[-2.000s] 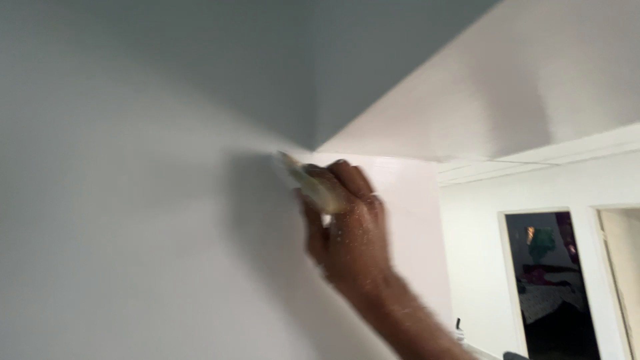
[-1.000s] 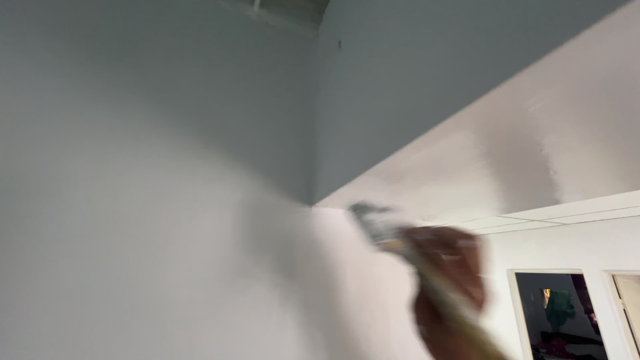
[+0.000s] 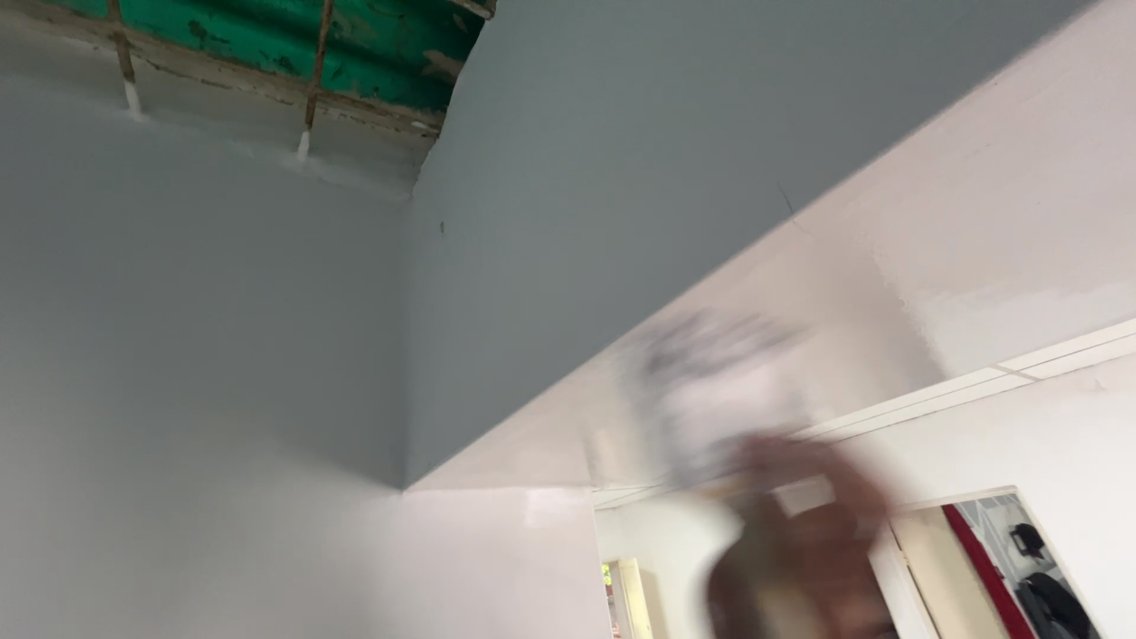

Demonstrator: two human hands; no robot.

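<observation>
One hand, blurred, is in view at the lower middle right; I take it for my right hand (image 3: pixel 808 532). It is closed around the handle of a paintbrush (image 3: pixel 719 390), whose blurred bristles point up at the pale underside of a beam (image 3: pixel 852 293). Whether the bristles touch that surface cannot be told. Left of the brush, the beam's grey side face (image 3: pixel 621 177) meets the grey-white wall (image 3: pixel 195 355) in a corner. My left hand is out of the frame.
Green corrugated roofing (image 3: pixel 240 35) with thin rods shows above the wall at the upper left. At the lower right are a doorway with a red curtain (image 3: pixel 985 568) and a pale door frame. A cream-coloured door (image 3: pixel 635 595) stands farther left.
The hand with the brush has moved from the wall corner rightward to the underside of the beam. The view has tilted up, bringing the green roofing into sight.
</observation>
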